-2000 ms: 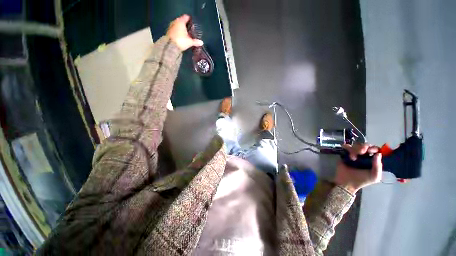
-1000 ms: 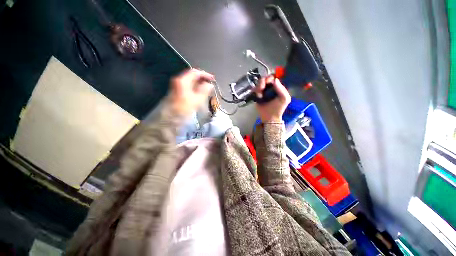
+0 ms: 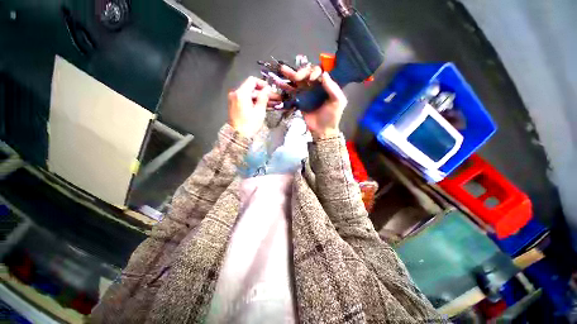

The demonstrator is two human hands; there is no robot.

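Observation:
My right hand [image 3: 326, 104] grips the handle of a blue-black pistol-shaped tool, which looks like a hot-glue gun [image 3: 359, 54], with an orange trigger area. Its front points up and away, towards the top edge of the picture. My left hand [image 3: 249, 104] is beside my right hand, fingers closed at a dark cord [image 3: 278, 101] bunched by the tool's handle. The fingers and blur hide the exact grip. A small white end [image 3: 301, 61] shows above my right fingers.
The dark green bench [image 3: 126, 57] at left bears a cream board [image 3: 98, 136], black pliers [image 3: 78, 33] and a round dark item [image 3: 114, 12]. At right are a blue crate [image 3: 471, 114] holding a white-framed item [image 3: 433, 136], and a red-orange plastic stool [image 3: 512, 212].
My left hand let go of the round dark item, now on the bench, and came to the cord. My right hand brought the tool in from the right. The view has turned, showing the crate.

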